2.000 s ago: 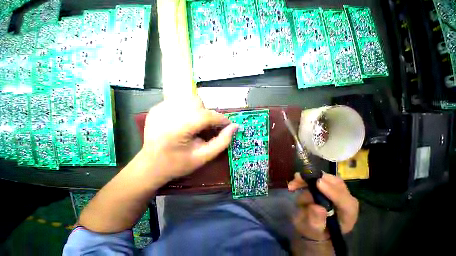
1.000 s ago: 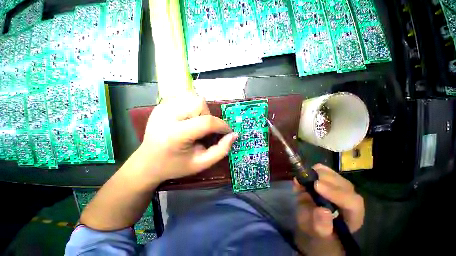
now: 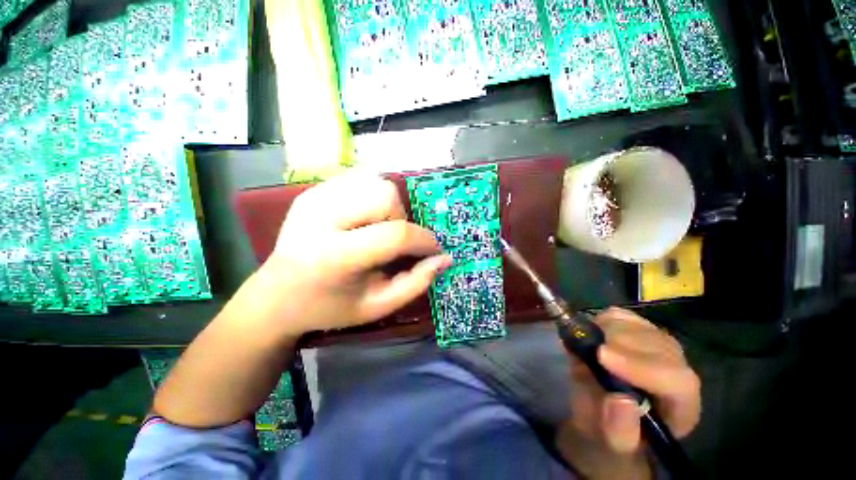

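A narrow green printed circuit board [image 3: 469, 300] lies upright in view on the dark red-brown work pad [image 3: 540, 202], its near end over the pad's near edge. My left hand [image 3: 352, 253] is at the board's left edge, thumb and forefinger pinched together over it. A very thin strand, apparently solder wire [image 3: 381, 123], shows beyond this hand; at the fingertips it is barely visible. My right hand [image 3: 638, 375] grips the dark handle of the soldering iron [image 3: 582, 339]. The iron's tip is at the board's right edge, around mid-length; contact cannot be told.
A whitish cup [image 3: 657, 206] with silvery bits stands right of the pad, a yellow sponge [image 3: 672, 269] near it. Overlapping green boards [image 3: 103, 187] lie left and more boards [image 3: 601, 61] at the back. A yellow-green divider strip [image 3: 310, 84] runs between them. A black box [image 3: 821, 244] is far right.
The iron's tip has moved left from over the pad to the board's right edge, then slightly nearer me. My left hand stays pinched by the board. The whole view has shifted slightly.
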